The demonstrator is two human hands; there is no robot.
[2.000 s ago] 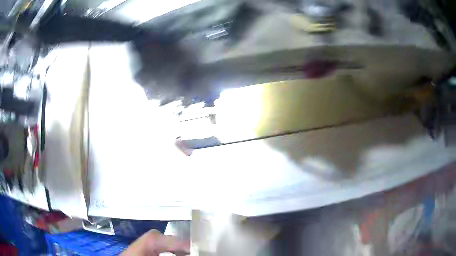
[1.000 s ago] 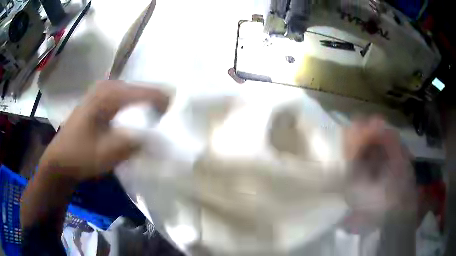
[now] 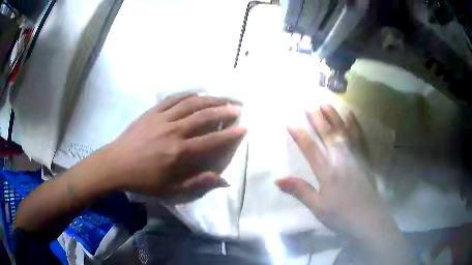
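Note:
A white fabric panel [image 3: 264,202] lies on the machine table in front of the sewing machine head [image 3: 331,41]; a seam or edge line runs down it between my hands. My left hand [image 3: 176,145] lies on the fabric at centre left, fingers pointing right, a crumpled fold of cloth under and below it. My right hand [image 3: 331,165] lies on the fabric at the right, fingers spread, just below the needle area. Strong glare washes out the needle area and the upper part of the cloth.
Cream-grey fabric pieces [image 3: 46,88] lie at the table's left. A blue plastic basket [image 3: 26,191] stands at lower left, with pale cloth [image 3: 98,243] beside it. The dark-stained machine body [image 3: 403,103] fills the right side.
The fabric held up between my hands one second ago now lies on the table. My hands have moved closer together and rest on it. The view has shifted nearer to the machine head.

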